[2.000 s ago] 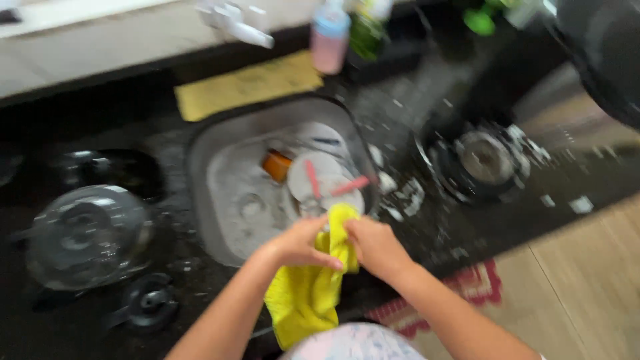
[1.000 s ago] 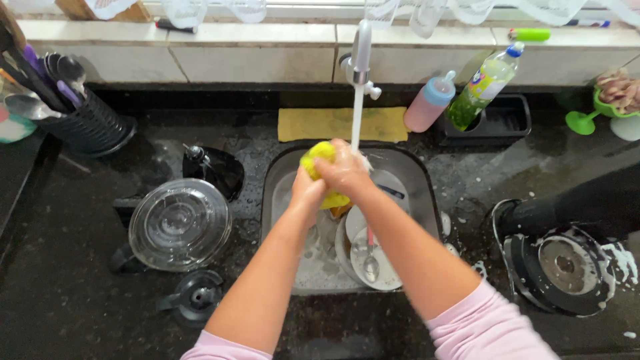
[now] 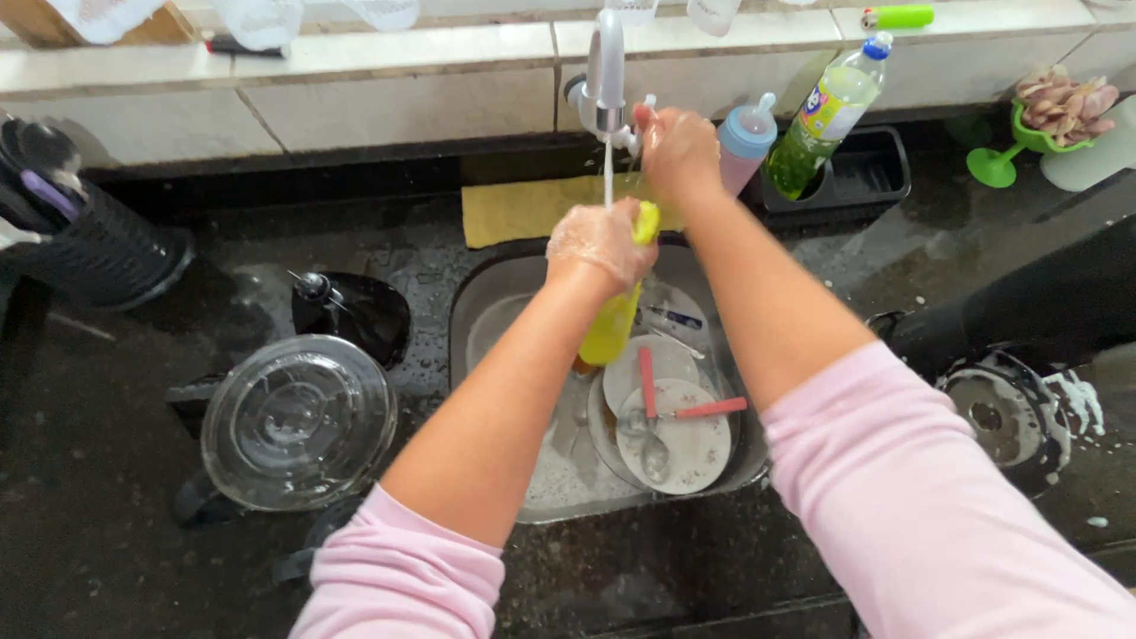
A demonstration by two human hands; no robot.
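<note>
My left hand [image 3: 599, 244], wet and soapy, is closed on a yellow cloth [image 3: 612, 324] that hangs over the metal sink [image 3: 510, 284]. Water from the faucet [image 3: 607, 75] runs down onto this hand. My right hand [image 3: 679, 151] is up at the faucet's small side handle [image 3: 648, 111]; whether its fingers grip the handle I cannot tell. Below, the sink holds a white saucer with a printed rim [image 3: 688, 453], other plates, spoons and cutlery with pink handles [image 3: 710, 407].
Behind the sink lie a flat yellow cloth [image 3: 506, 211], a baby bottle [image 3: 744, 142] and a green detergent bottle [image 3: 821, 120] in a black holder. Left are a glass lid [image 3: 297, 422] and a black utensil holder [image 3: 111, 240]. A soapy black piece [image 3: 1003, 413] sits at right.
My right hand has left the yellow cloth and moved up to the faucet. My left hand keeps the cloth, which now hangs down. Water runs now and a second ago.
</note>
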